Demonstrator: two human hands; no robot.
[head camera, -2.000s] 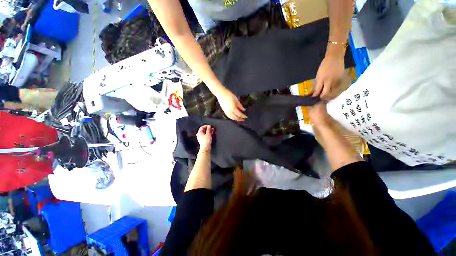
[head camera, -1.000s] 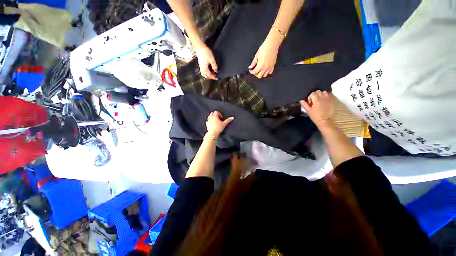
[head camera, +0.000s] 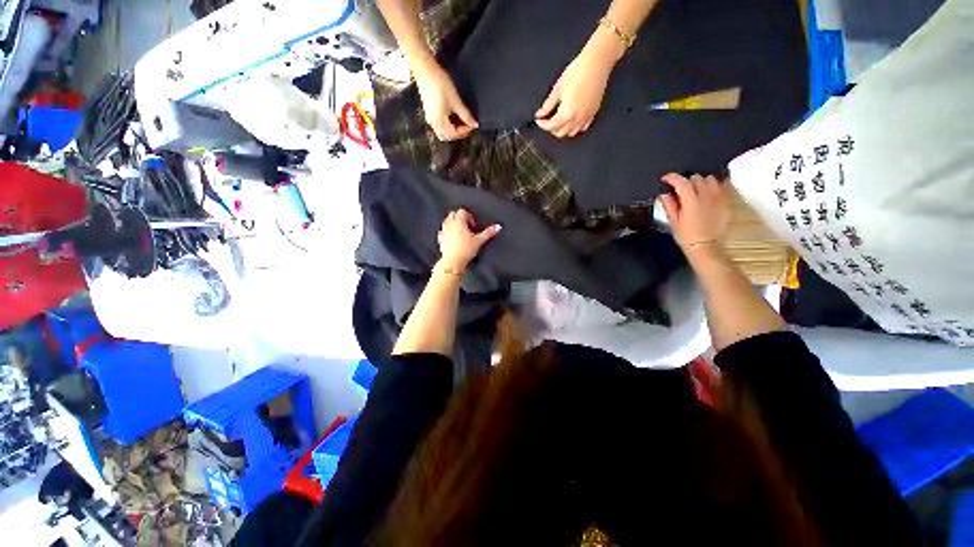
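Note:
A dark grey garment piece (head camera: 523, 237) lies rumpled along the table's near edge. My left hand (head camera: 461, 239) has its fingers curled in this cloth, thumb out to the side. My right hand (head camera: 700, 208) has thumb and fingertips closed at the near edge of a flat dark cut panel (head camera: 630, 160); the fold under the fingertips is partly hidden. Another person's hands (head camera: 571, 104) rest on the panel's inner edge, one also at the left (head camera: 443, 105). A gathered plaid garment (head camera: 518, 176) lies under the panel.
A white sewing machine (head camera: 240, 59) and red-orange snips (head camera: 356, 123) are at the left. A canvas bag (head camera: 897, 203) is at the right. Clear plastic (head camera: 555, 305) lies near my body. Blue crates (head camera: 251, 411) are on the floor.
The other person's hands have moved from the strip by my right hand to the panel's inner edge. The panel is spread wider. My right hand's fingers have shifted; my left stays on the dark cloth.

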